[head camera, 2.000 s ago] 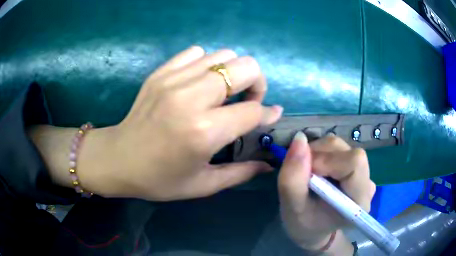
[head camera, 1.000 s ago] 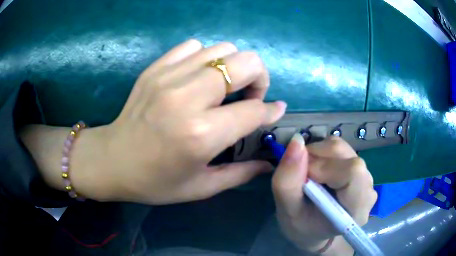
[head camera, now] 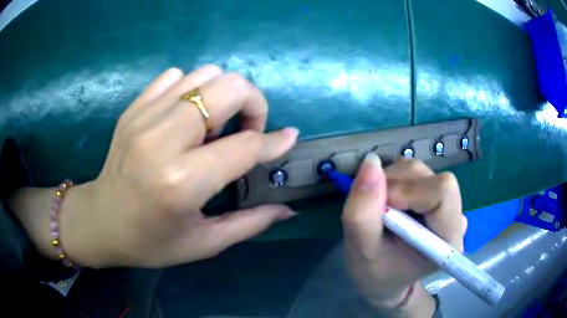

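A grey-brown strip assembly [head camera: 367, 154] lies slightly tilted on the green worktop, with several shiny screw heads in a row. My left hand [head camera: 180, 168], bare with a gold ring, holds the strip's left end between thumb and index finger. My right hand [head camera: 398, 223] holds a white marker pen [head camera: 444, 254], its blue tip [head camera: 339, 181] at the second screw head [head camera: 325, 168] from the left. The first screw head [head camera: 278, 177] shows near my left fingertips. My right fingers hide the screw position beside the pen.
The glossy green worktop [head camera: 298, 68] has a seam running away from me. A blue bin [head camera: 548, 62] stands at the right edge. Blue crates [head camera: 539, 208] are below the worktop at the lower right. Part of a dark bar [head camera: 530, 7] shows at the top right.
The strip and my left hand have shifted left in view. The marker's tip has moved from the leftmost visible screw head to the second one. Both hands keep their hold.
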